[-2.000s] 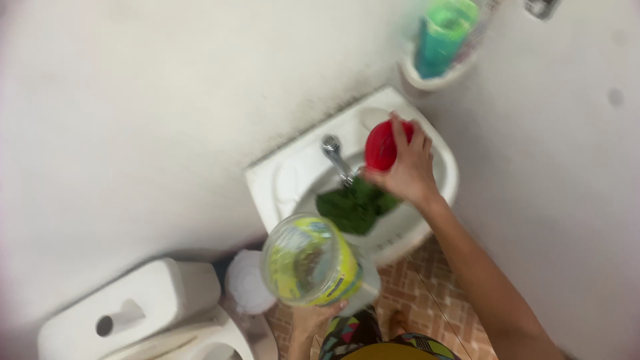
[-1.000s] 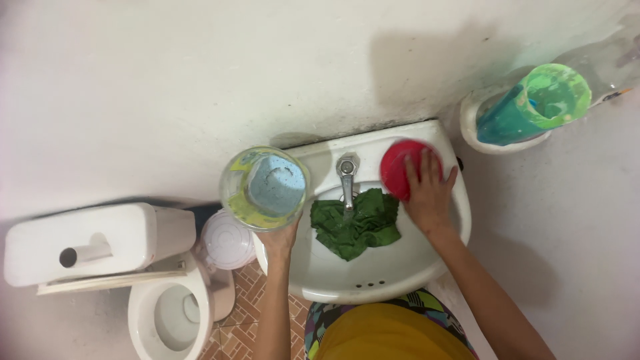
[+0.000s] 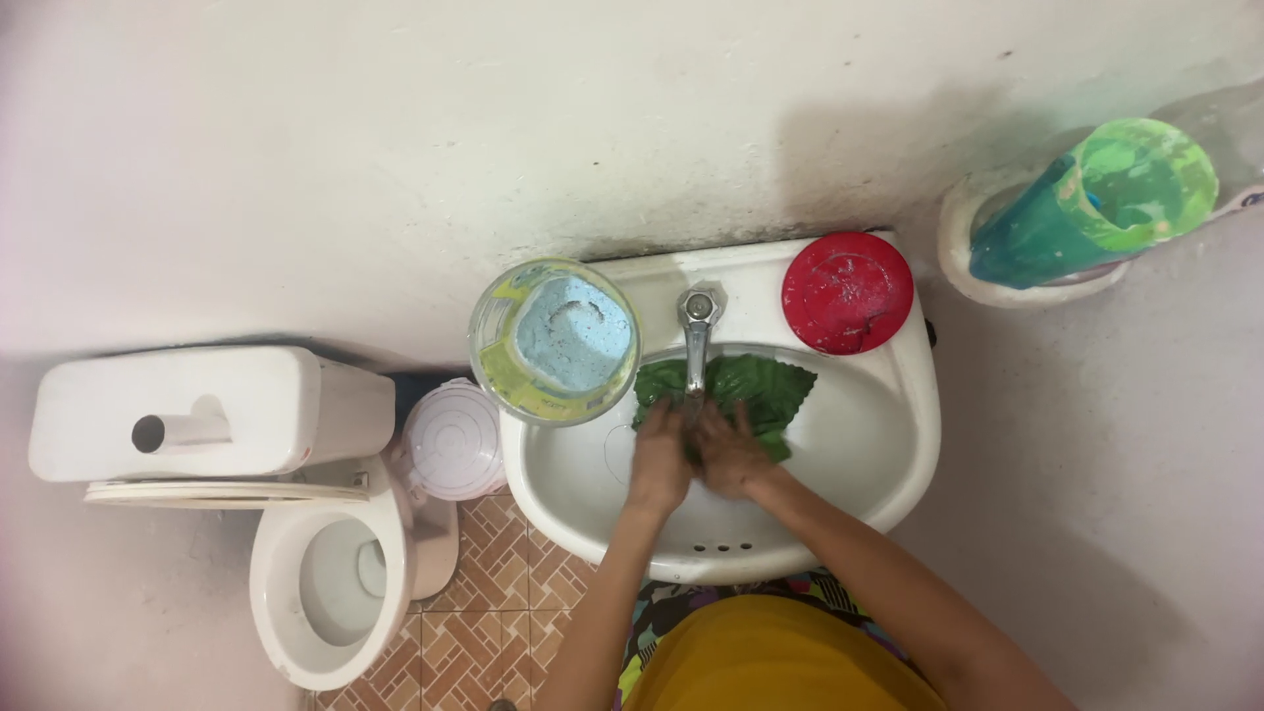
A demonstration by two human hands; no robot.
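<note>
Both my hands are low in the white sink (image 3: 849, 474), just under the spout of the chrome faucet (image 3: 697, 331). My left hand (image 3: 660, 459) and my right hand (image 3: 729, 459) lie side by side against a crumpled green cloth (image 3: 765, 390); whether the fingers grip it cannot be told. A clear tub of pale blue powder (image 3: 576, 331) stands at the sink's left back corner. On the right back corner rests a round red lid (image 3: 847, 293). Any water at the spout is hard to make out.
Left of the sink are a white toilet (image 3: 331, 573) with its tank (image 3: 178, 415) and a white-lidded bucket (image 3: 454, 439). On the right wall a ceramic holder (image 3: 958, 252) bears a green-blue plastic cup (image 3: 1047, 217). The back wall runs close behind the sink.
My right hand has left the red lid on the sink's corner, and my left hand has let go of the tub. Both hands have moved down into the basin at the green cloth.
</note>
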